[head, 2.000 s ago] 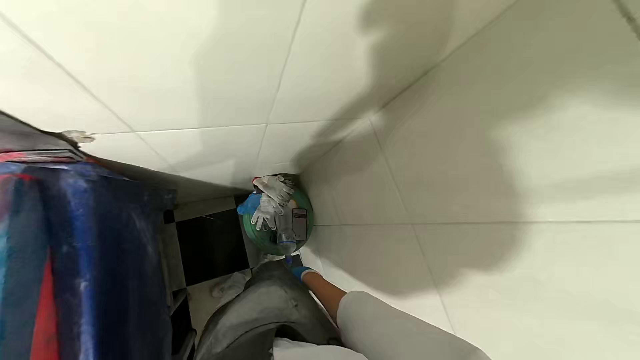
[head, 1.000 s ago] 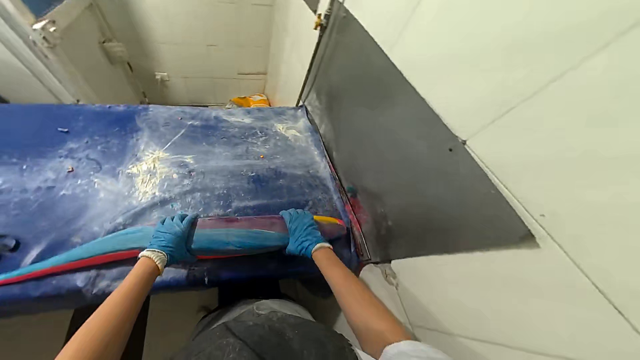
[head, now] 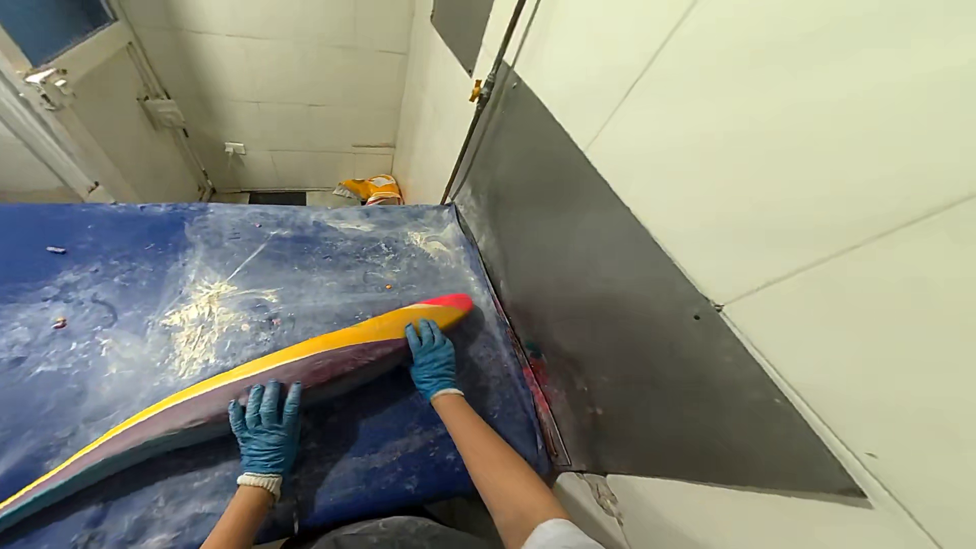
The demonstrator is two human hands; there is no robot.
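Note:
A long, tapering roll of soft, dough-like material (head: 320, 364), striped yellow, purple, red and teal, lies diagonally over a blue-covered table (head: 366, 450). Its thick end with a red tip points to the upper right; the thin part leaves the view at lower left. My left hand (head: 265, 431), in a blue glove with a white cuff, rests its fingers on the purple side near the middle. Close to the thick end, my right hand (head: 432, 362), gloved alike, lies with its fingers against the side. Neither hand's fingers wrap around the roll. The palms' undersides are hidden.
Whitish powder or flakes (head: 202, 320) and small crumbs (head: 59, 323) are scattered on the table. A grey metal panel (head: 610, 343) covers the wall along the right edge. A yellow bag (head: 374, 188) sits beyond the far edge. A pipe with a yellow valve (head: 476, 91) runs up the wall.
The view has swung from a floor corner to the table. Since one second ago the roll has turned, showing more yellow and its red tip, and its thick end lies farther from me.

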